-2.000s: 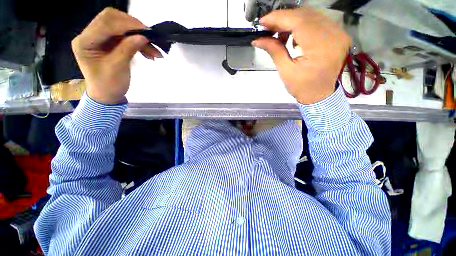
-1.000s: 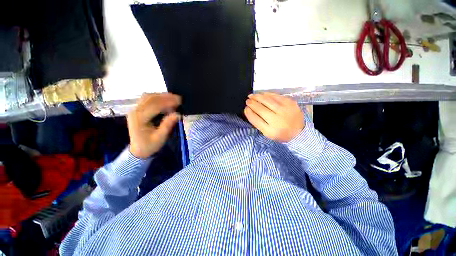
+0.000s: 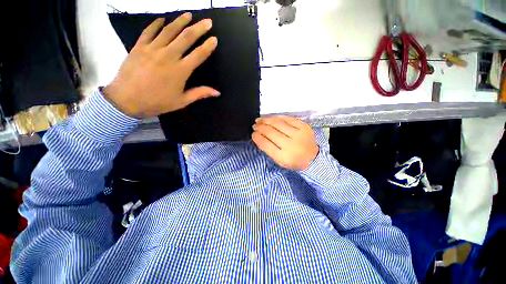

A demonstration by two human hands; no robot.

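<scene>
A black fabric piece (image 3: 233, 83) lies flat on the white machine table, its lower end hanging over the taped front edge. Its top right corner is at the small metal presser foot (image 3: 251, 8) at the top of the picture. My left hand (image 3: 163, 69) lies flat on the fabric's upper left part, fingers spread, palm down. My right hand (image 3: 286, 141) is at the fabric's lower right corner, fingers together; the fingertips touch its edge, and whether they pinch it cannot be told.
Red-handled scissors (image 3: 398, 64) lie on the table at the right. A dark fabric stack (image 3: 36, 55) is at the left, above brown tape (image 3: 41, 117). A white cloth strip (image 3: 476, 177) hangs off the right edge. Small tools lie right of the scissors.
My left hand has moved from the fabric's lower left corner up onto it and spread flat. My right hand remains at the lower right corner. Earlier, both hands held the fabric folded or edge-on above the table.
</scene>
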